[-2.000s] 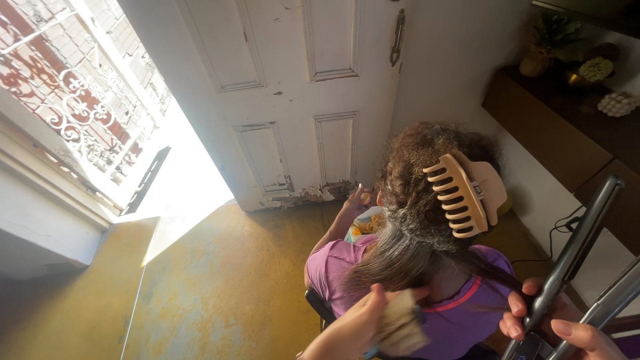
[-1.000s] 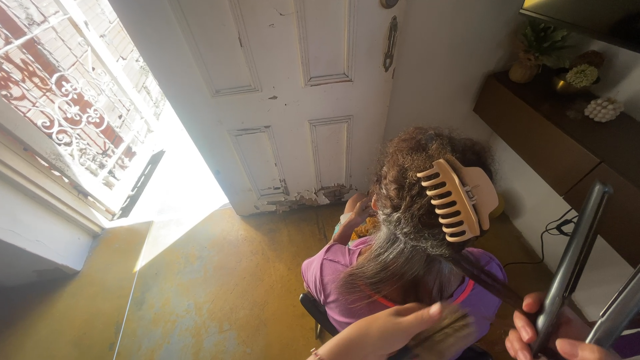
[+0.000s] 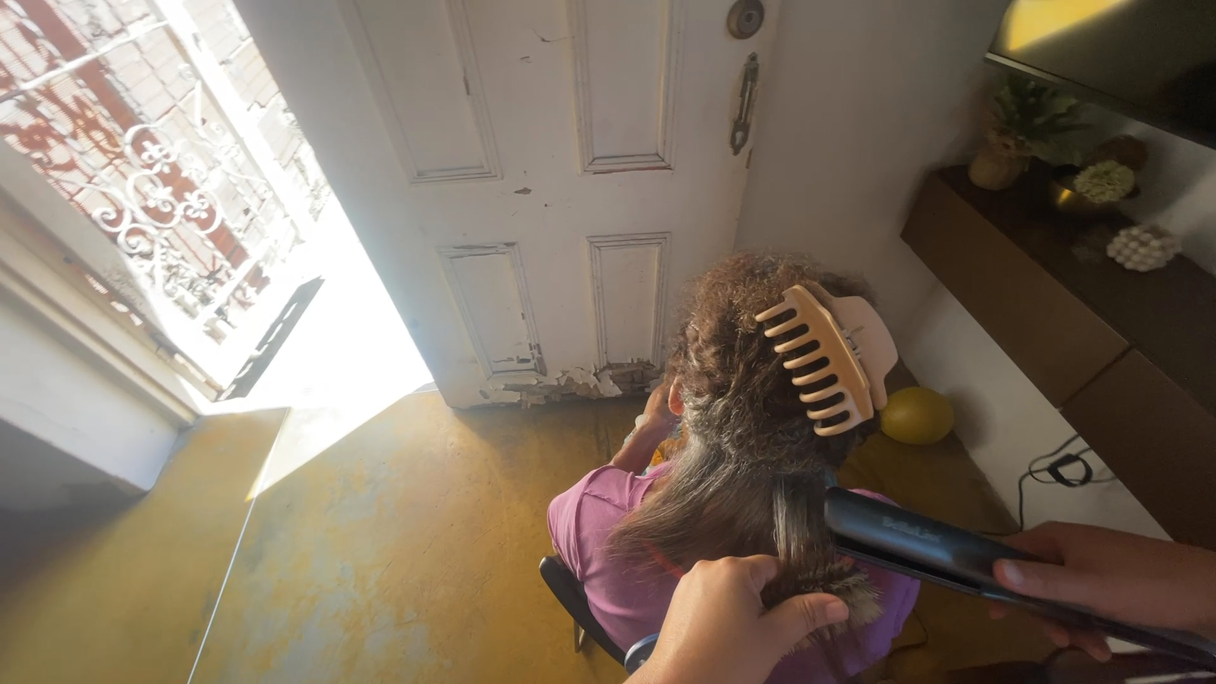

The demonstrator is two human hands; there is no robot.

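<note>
A person in a purple shirt (image 3: 608, 522) sits with their back to me, their curly hair (image 3: 727, 332) pinned up by a beige claw clip (image 3: 828, 361). My left hand (image 3: 736, 617) pinches the lower part of a straight lock of hair (image 3: 793, 518) at the nape; a bristled end, perhaps of a brush, shows beside my thumb. From the right, my right hand (image 3: 1073, 584) grips a black hair straightener (image 3: 936, 546). Its plates lie against that lock, above my left fingers; whether they are fully pressed together is hard to see.
A white panelled door (image 3: 541, 209) with peeling paint stands ahead, beside a sunlit doorway with a white metal gate (image 3: 180, 199). At right are a brown wall shelf (image 3: 1016, 294) with ornaments, a yellow balloon (image 3: 917, 415) on the floor and a dangling black cable (image 3: 1064, 467). A black chair (image 3: 579, 603) supports the person.
The straightener, spread apart at the right earlier, has moved left to the hair with its arms brought together. My left hand has moved to the lock at the nape.
</note>
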